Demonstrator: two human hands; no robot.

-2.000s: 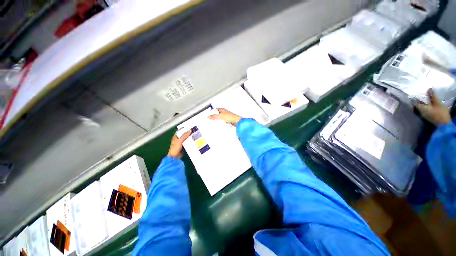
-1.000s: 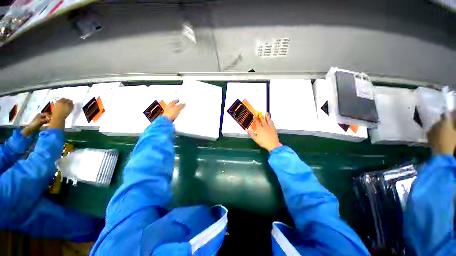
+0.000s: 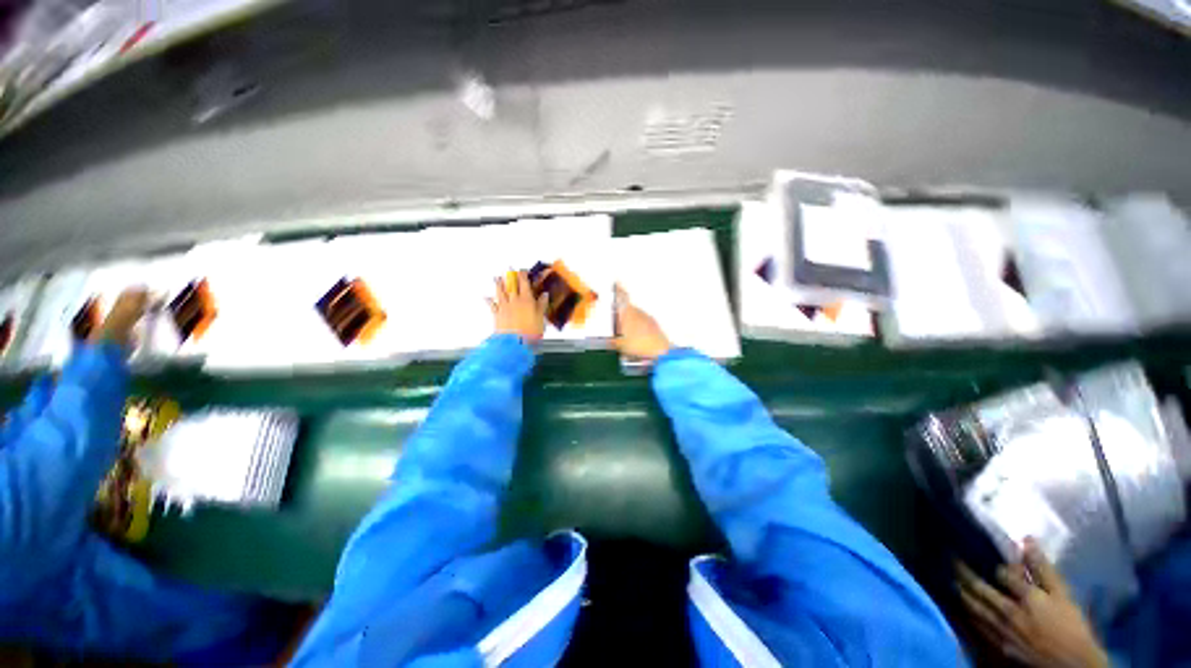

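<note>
A white retail box [image 3: 562,242] with a dark square over an orange shape lies flat on the green belt in front of me. My left hand [image 3: 519,311] rests on its face beside the print, fingers apart. My right hand [image 3: 637,329] is at its right side, where a plain white box [image 3: 679,281] lies close against it. The right hand's fingertips touch the edge between the two; I cannot tell if they grip. Both hands are slightly blurred.
More white boxes [image 3: 431,281] line the belt [image 3: 594,470]. A dark grey bagged slab [image 3: 836,242] lies on boxes to the right. Bagged devices [image 3: 1084,444] are piled lower right under a co-worker's hand [image 3: 1038,620]. White packets [image 3: 235,457] and a neighbour's hand [image 3: 124,317] are left.
The printed box under my right hand has shifted left against its neighbour. My left hand has moved right onto it, and my right hand is at its right edge. The view has shifted slightly.
</note>
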